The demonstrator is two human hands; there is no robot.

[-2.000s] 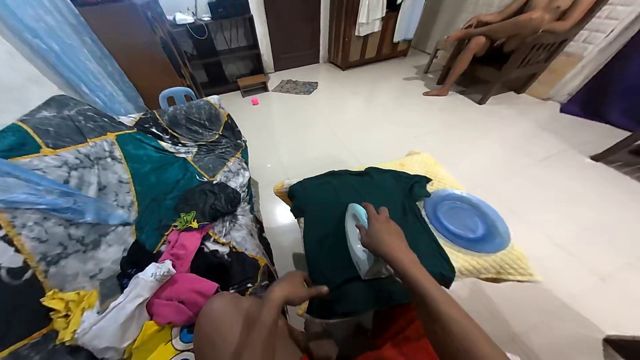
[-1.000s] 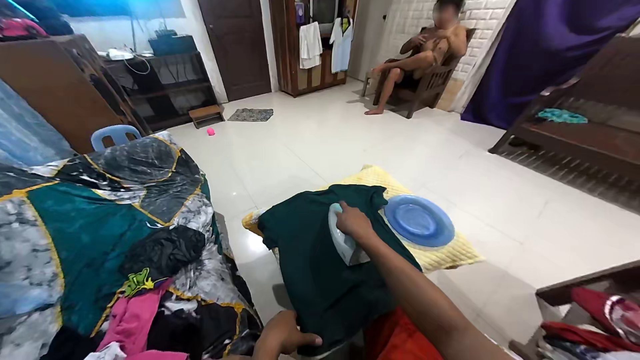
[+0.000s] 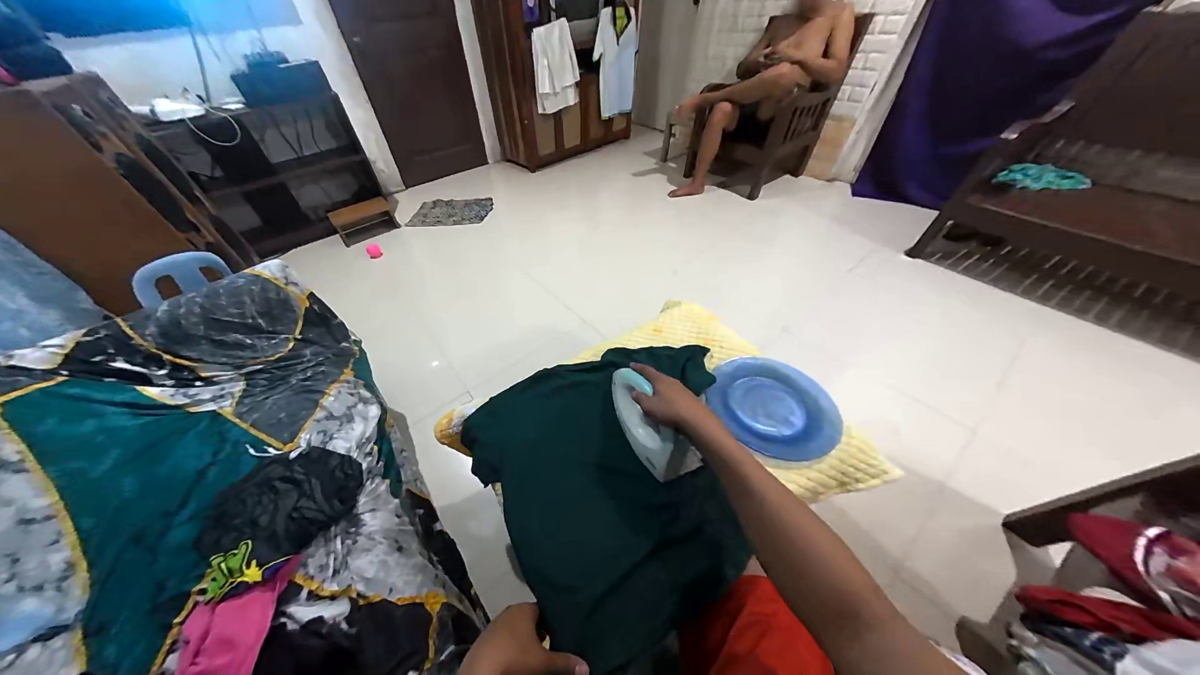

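Observation:
A dark green shirt (image 3: 591, 487) lies spread over a yellow quilted pad (image 3: 694, 328). My right hand (image 3: 664, 398) is closed around the handle of a pale clothes iron (image 3: 647, 436), which rests on the shirt's upper right part. At the shirt's lower left edge is my left hand (image 3: 520, 647), partly cut off by the frame; its thumb side touches the cloth, and whether it pinches the fabric cannot be told. A blue plastic plate or basin lid (image 3: 773, 408) lies on the pad, right of the shirt.
Left, a patterned cover (image 3: 122, 469) bears heaped clothes, among them a pink garment (image 3: 234, 619). Folded or piled clothes (image 3: 1125, 581) are at lower right. A person (image 3: 787, 56) sits in a wooden chair. A wooden bench (image 3: 1106, 197) stands at right, a low wooden stool (image 3: 364, 217) beyond.
The iron in my right hand has moved toward the shirt's upper part since the oldest frame. My left hand has moved down to the shirt's lower edge. The view has swung right.

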